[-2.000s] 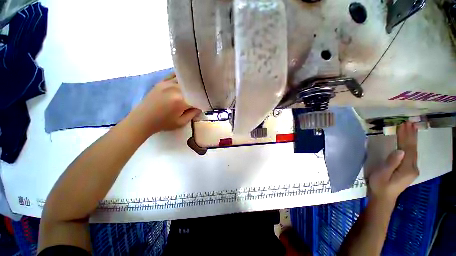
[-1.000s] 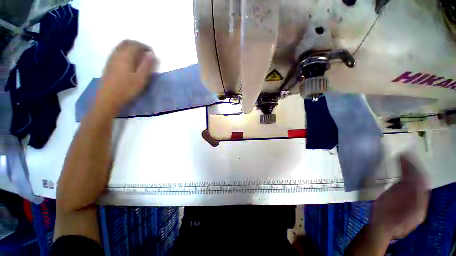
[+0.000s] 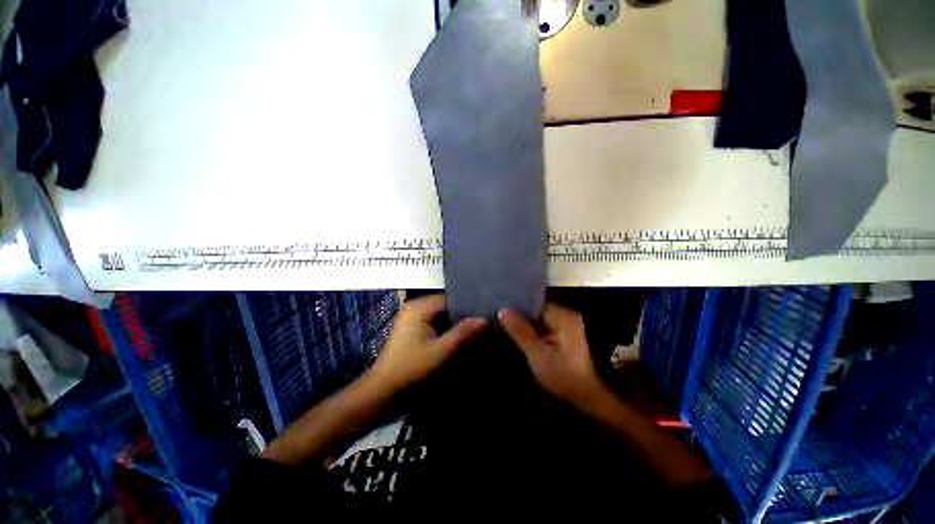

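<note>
A grey-blue collar piece (image 3: 492,184) lies lengthwise from the machine bed over the table's front edge. My left hand (image 3: 418,343) and my right hand (image 3: 552,348) both pinch its near end, thumbs on top and close together, just off the table edge. Its far end, with an angled side, reaches the top of the picture beside the cream machine bed (image 3: 625,61). The needle and presser foot are not in view.
Another grey-blue piece (image 3: 839,154) and a navy piece (image 3: 757,82) lie to the right of the bed. Navy pieces (image 3: 72,102) lie at the far left. Blue crates (image 3: 769,368) stand below the table, whose front edge carries a printed ruler (image 3: 297,254).
The view has tipped down towards my lap. The collar piece has turned from sideways to pointing at me. Both hands have come together and taken hold of its near end.
</note>
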